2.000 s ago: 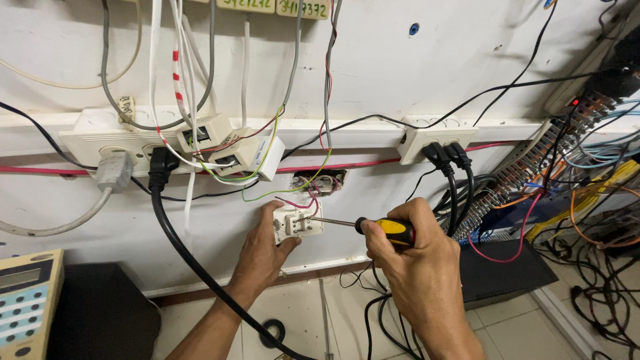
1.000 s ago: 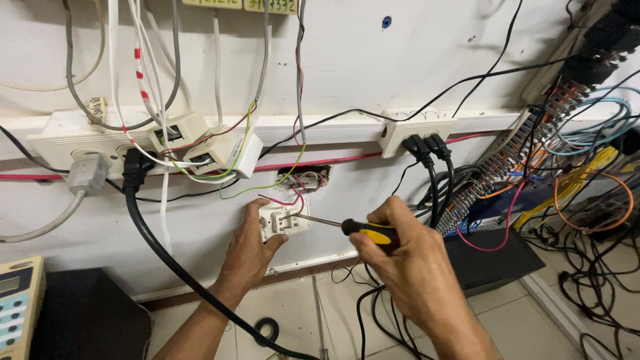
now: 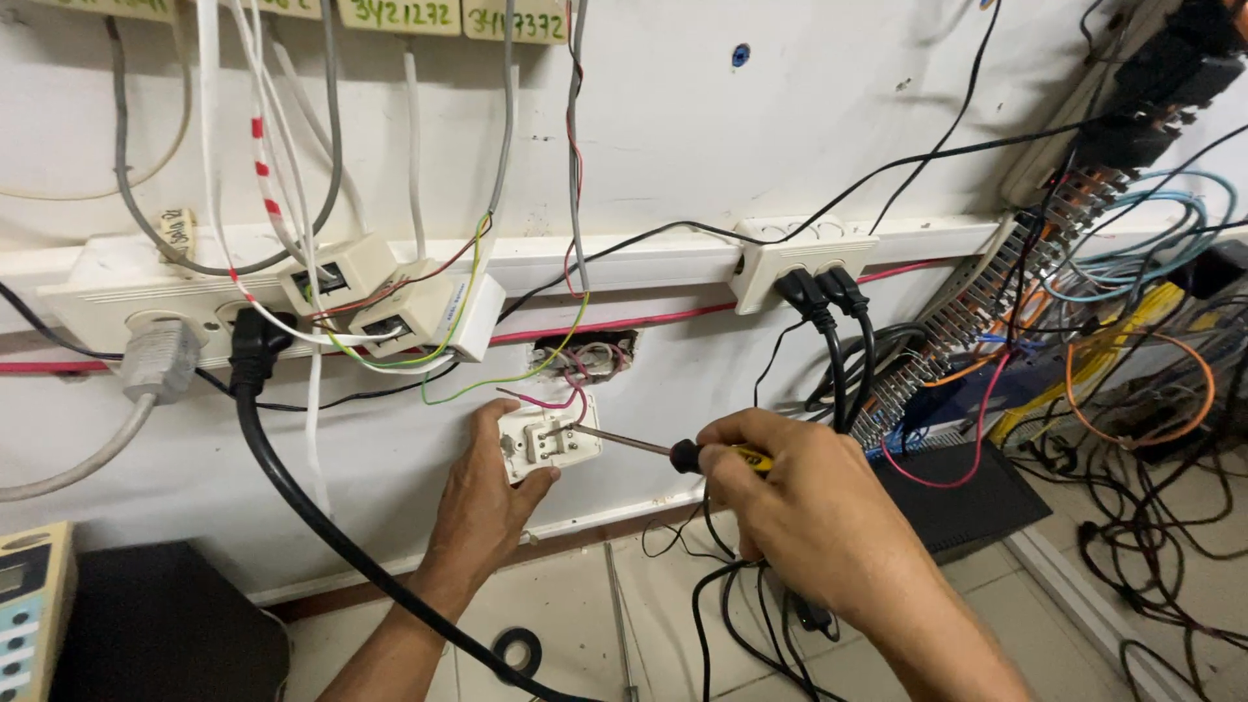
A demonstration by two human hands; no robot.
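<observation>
My left hand [image 3: 487, 502] grips a white plastic socket plate [image 3: 585, 444] by its left and lower edges, its inner side with terminals facing me. My right hand [image 3: 809, 497] is closed around the yellow-and-black handle of a screwdriver [image 3: 624, 442]. The tip of its shaft meets the upper part of the terminal block; whether it sits in a screw is too small to tell. Thin red wires [image 3: 556, 402] run from the plate up to an open wall box [image 3: 585, 358] just above. One wire end sticks out to the left, over my left fingertips.
A thick black cable [image 3: 341, 551] crosses in front of my left forearm. Outlets with plugs [image 3: 829, 292] sit at right, more outlets [image 3: 166, 292] and small junction boxes [image 3: 336, 278] at left. Below are a roll of black tape [image 3: 517, 651], loose cables and a black box [image 3: 960, 497].
The view has shifted a little. A loose red wire end now shows to the left above the plate. Both hands keep their hold, with the screwdriver tip still at the plate.
</observation>
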